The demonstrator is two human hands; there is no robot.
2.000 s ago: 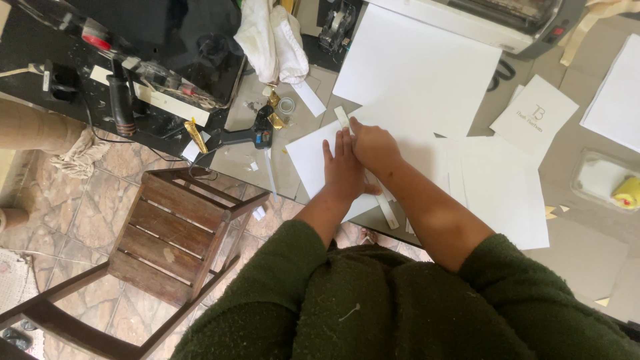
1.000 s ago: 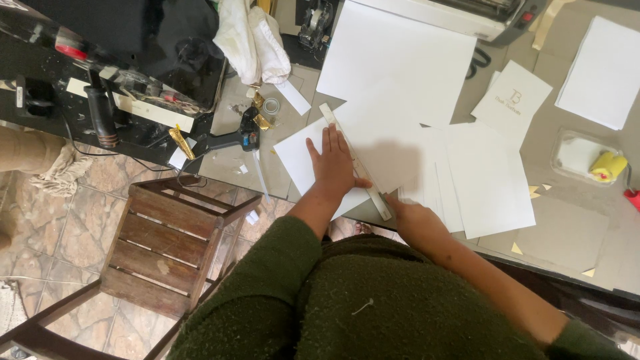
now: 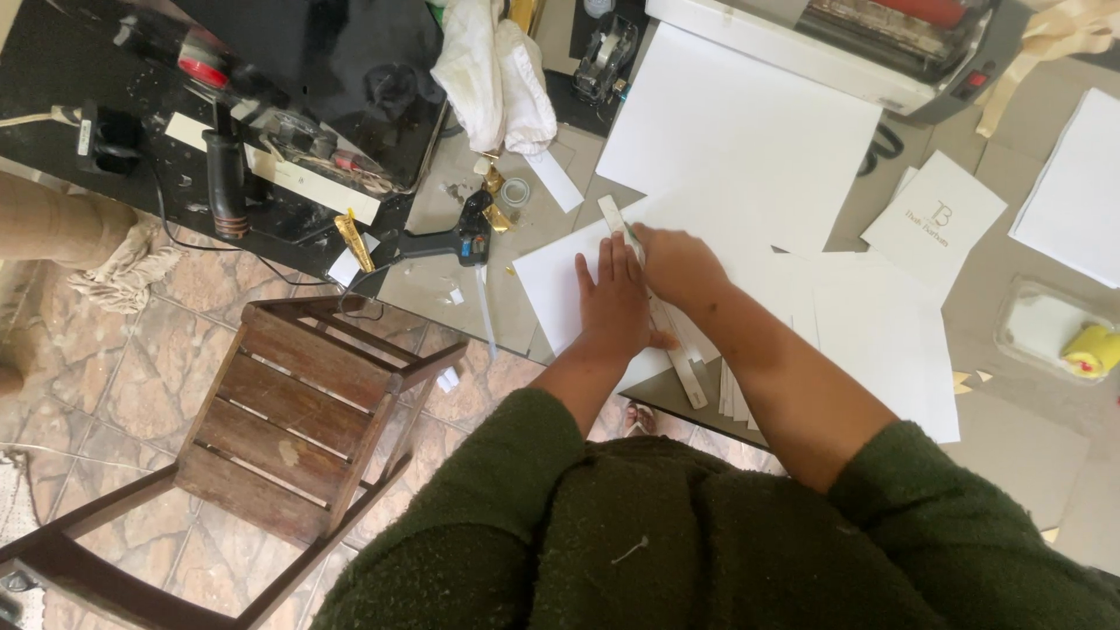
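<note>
A light, narrow ruler (image 3: 687, 378) lies slantwise across a white sheet (image 3: 553, 278) at the table's near edge. My left hand (image 3: 616, 302) presses flat on the ruler, fingers pointing up and thumb toward its lower part. Close to the ruler's upper end, my right hand (image 3: 682, 267) is closed around a small, thin tool (image 3: 633, 238), mostly hidden by the fingers; its kind cannot be told. Thin white paper strips (image 3: 733, 398) lie by the ruler's lower end. Larger white sheets (image 3: 744, 131) spread beyond and to the right of my right forearm.
A black glue gun (image 3: 446, 243) lies left of the sheet, near a tape roll (image 3: 514, 192) and white cloth (image 3: 494, 79). A white machine (image 3: 805, 52) stands at the back, a clear plastic tray (image 3: 1019, 328) at right. A wooden chair (image 3: 293, 411) stands on the floor at left.
My right hand has moved from the ruler's lower end, where it was one second ago, up to its upper end. My left hand stays on the ruler.
</note>
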